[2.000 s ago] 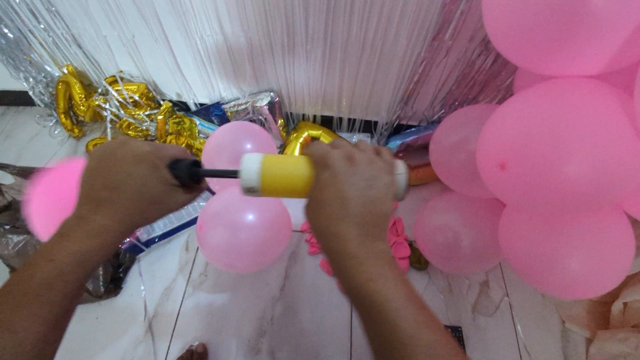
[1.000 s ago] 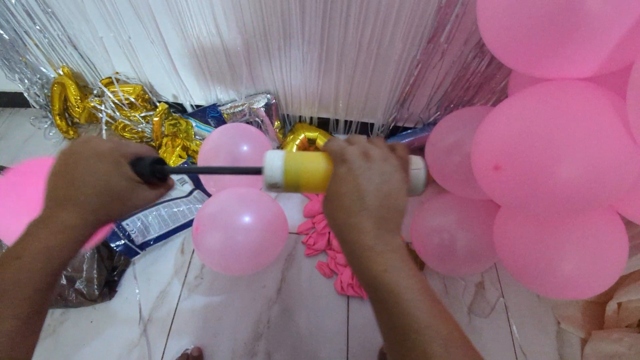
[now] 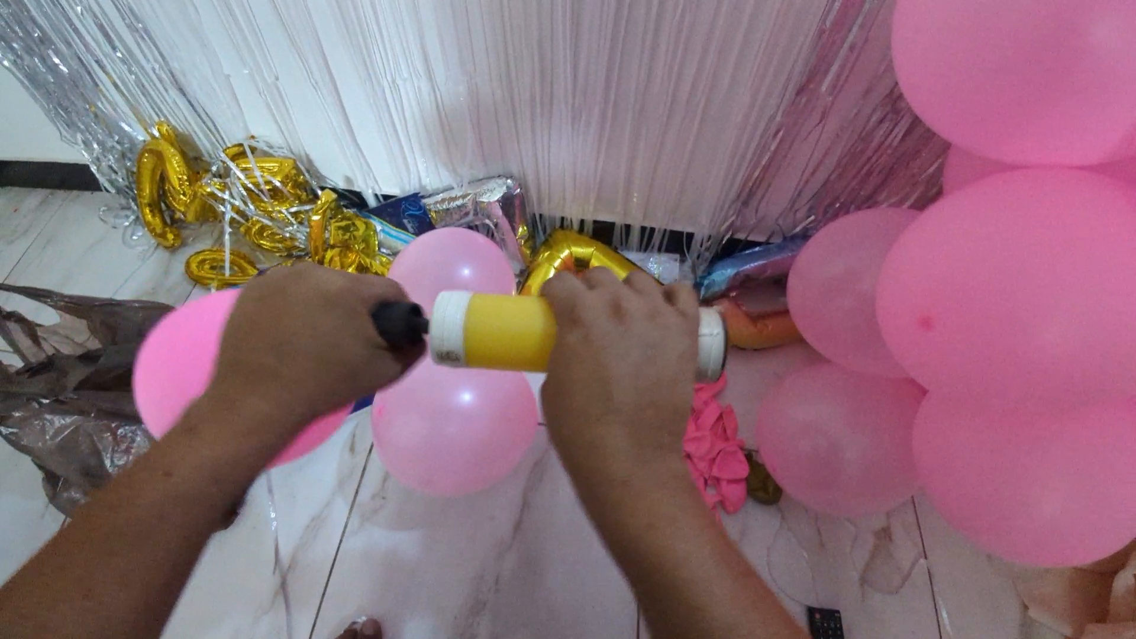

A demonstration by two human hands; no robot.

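Both my hands are on a hand balloon pump with a yellow and white barrel (image 3: 508, 332), held level. My left hand (image 3: 311, 342) grips the black end of the pump at the left, close against the barrel. A pink balloon (image 3: 182, 364) shows behind and below that hand; where its neck is held is hidden. My right hand (image 3: 621, 355) wraps around the barrel near its right end. Behind the pump, two light pink balloons (image 3: 457, 430) rest one above the other on the floor. A pile of uninflated pink balloons (image 3: 714, 448) lies beyond my right wrist.
A cluster of large pink balloons (image 3: 994, 293) fills the right side. Gold foil balloons (image 3: 164, 186) lie by a fringe curtain (image 3: 568, 115) along the wall. Dark plastic film (image 3: 80, 399) is at the left. A remote control (image 3: 824, 622) lies on the tiled floor (image 3: 497, 568).
One second ago the black rod showed between my left hand and the barrel; now the two are close together and the rod is nearly all inside. Both hands keep their hold.
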